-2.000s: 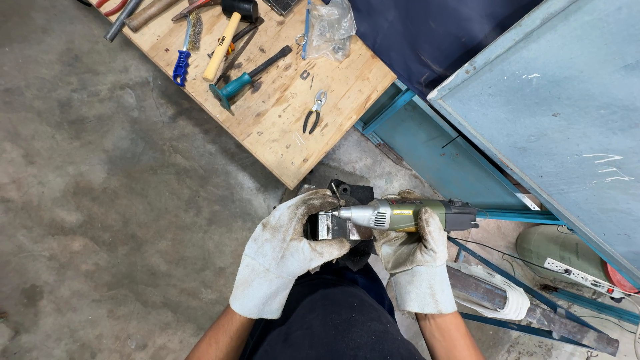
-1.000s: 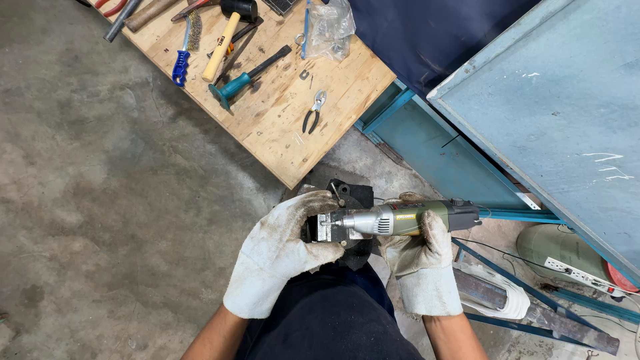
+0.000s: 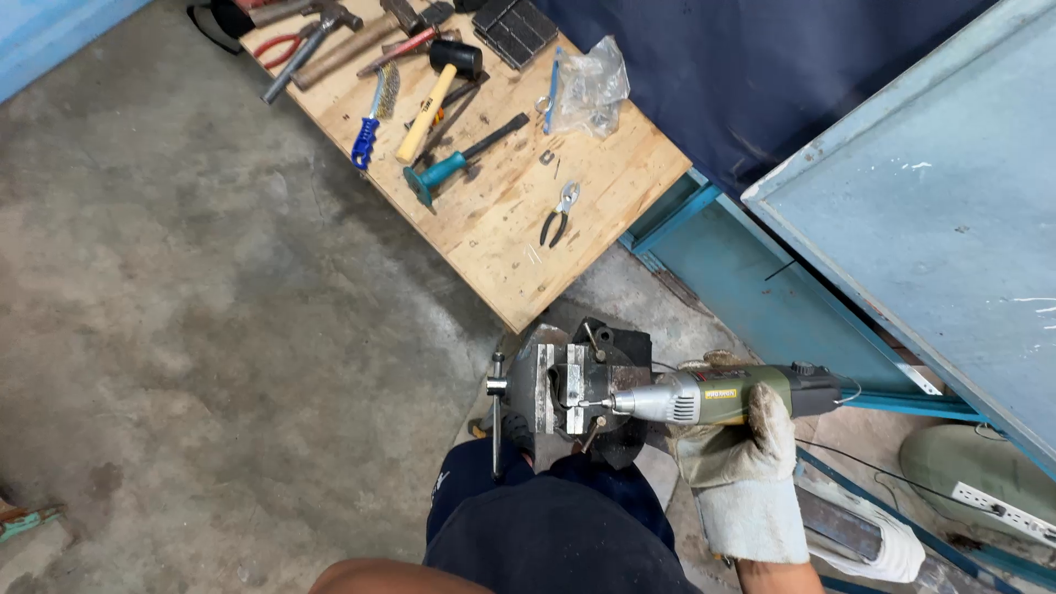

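My right hand [image 3: 738,454], in a worn light leather work glove, grips a green and silver Proxxon rotary grinder [image 3: 726,394] from below and around its body. The tool lies roughly level, its thin bit pointing left over the jaws of a bench vise [image 3: 544,388]. A small dark curved metal piece [image 3: 561,384] sits between the jaws; the bit's tip is beside it, and contact cannot be told. The vise handle [image 3: 497,421] hangs at the left of the vise. My left hand is out of view; only a bare part of that arm shows at the bottom edge.
A wooden bench [image 3: 495,239] holds slip-joint pliers [image 3: 561,214], a teal-gripped chisel [image 3: 462,165], a rubber mallet [image 3: 437,95], a wire brush [image 3: 375,115], hammers and a plastic bag [image 3: 590,87]. A blue metal panel [image 3: 924,165] stands right. A power strip [image 3: 1002,511] and cord lie lower right.
My left hand has left the vise, where it rested around the jaws, and gone out of view. The vise and the piece in it now show uncovered. My right hand still holds the grinder.
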